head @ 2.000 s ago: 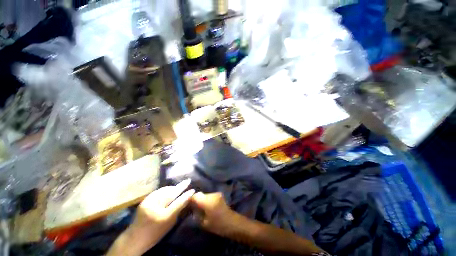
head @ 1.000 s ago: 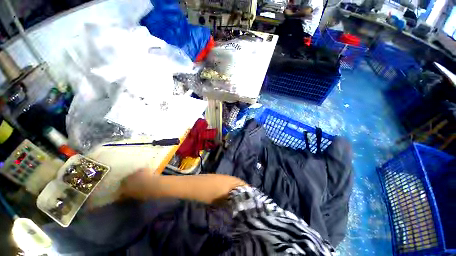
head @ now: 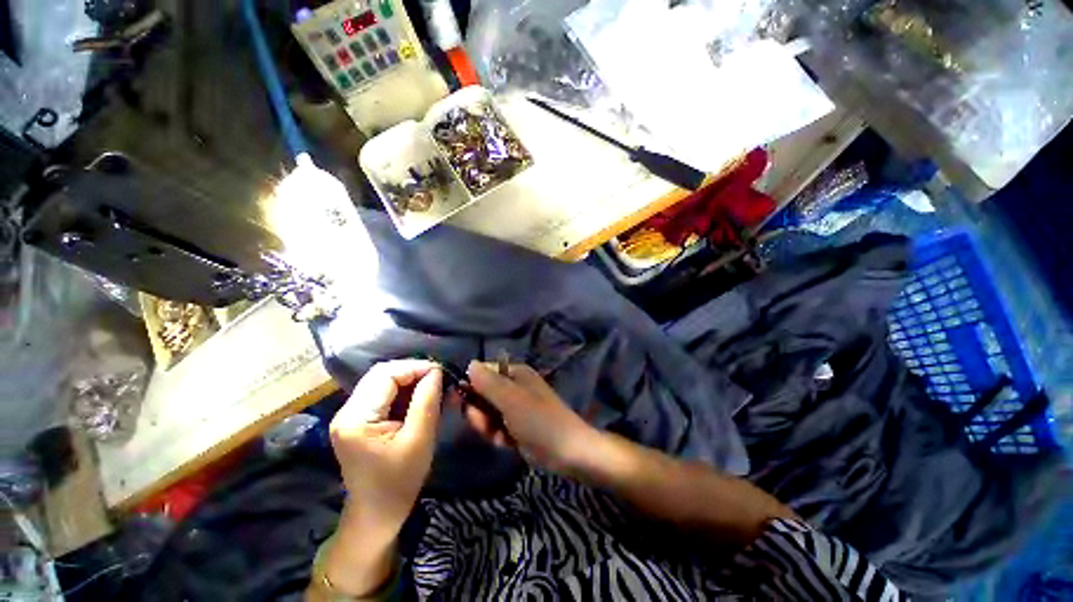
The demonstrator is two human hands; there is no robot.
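The dark grey garment (head: 471, 288) lies over the table edge and the lap. My left hand (head: 386, 435) pinches a small dark part of it between thumb and forefinger. My right hand (head: 524, 412) grips the same dark piece just to the right, and something thin and light shows at its fingers. Both hands are close together over the lap, below the lamp. What lies between the fingertips is too small to tell. The press machine (head: 130, 241) stands at the left, its front end near the glaring lamp head (head: 324, 229).
A white two-compartment parts tray (head: 453, 165) and a long screwdriver (head: 624, 147) lie on the table. The keyed control box (head: 367, 59) stands behind the tray. A left parts tray (head: 177, 327) is under the machine arm. A blue crate (head: 971, 341) stands at the right.
The view has swung back left from the floor and crates. My right hand, over the table by the parts tray one second ago, is now beside my left hand at the garment.
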